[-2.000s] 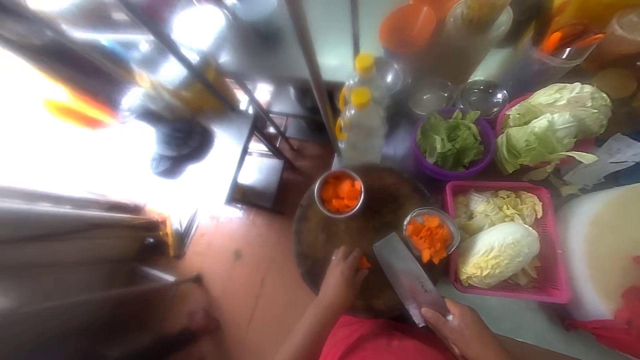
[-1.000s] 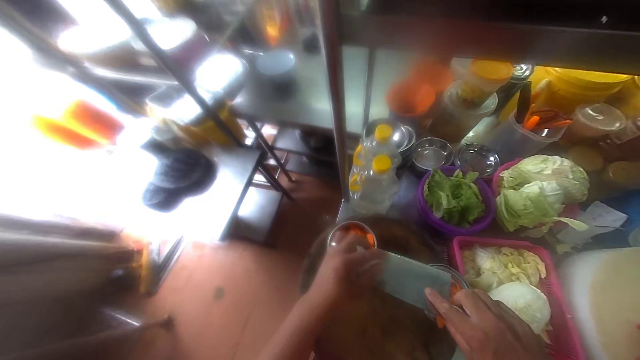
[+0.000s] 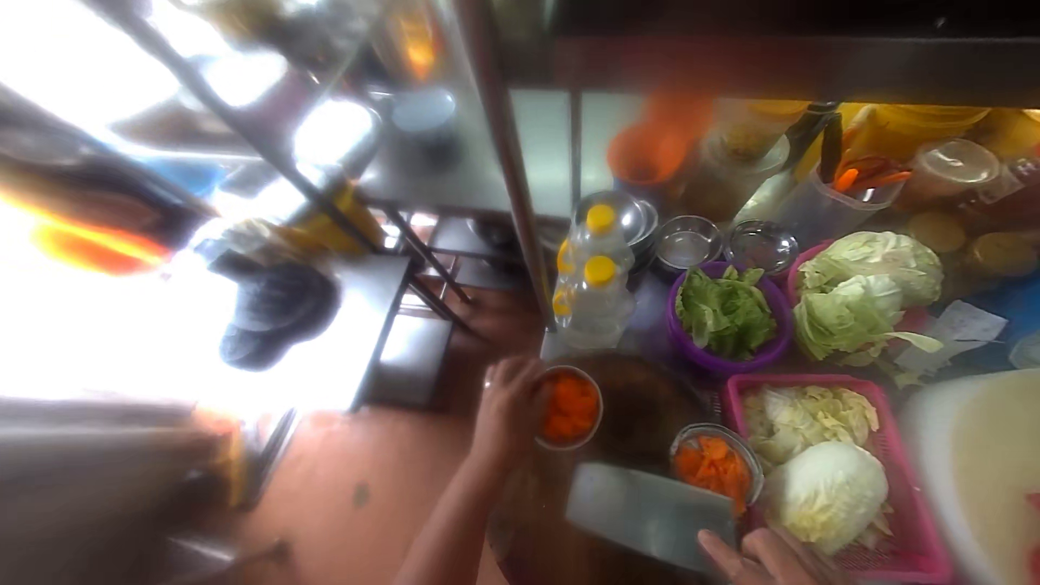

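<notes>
My left hand (image 3: pixel 510 406) grips the left rim of a round metal bowl of cut carrot (image 3: pixel 570 408), which stands at the left edge of a round wooden chopping board (image 3: pixel 642 402). In my right hand (image 3: pixel 768 556), at the lower edge of the view, is a cleaver (image 3: pixel 650 516), its broad blade lying over the board and pointing left. Just above the blade, a second metal bowl (image 3: pixel 715 467) holds orange carrot pieces, some over its rim. Beside it on the right, a pink plastic basket (image 3: pixel 902 471) holds a napa cabbage (image 3: pixel 829 496) and loose leaves.
Beyond the board stand clear bottles with yellow caps (image 3: pixel 600 305), a purple bowl of lettuce (image 3: pixel 727 317) and cabbage heads (image 3: pixel 869 284). Small metal bowls (image 3: pixel 688 242) and a container of utensils (image 3: pixel 845 199) are behind. A metal post (image 3: pixel 504 146) rises near the bottles. A white tub (image 3: pixel 959 439) stands far right.
My left hand has gone from the board to the rim of the left carrot bowl. The cleaver, still in my right hand, has turned from a steep slant to nearly level.
</notes>
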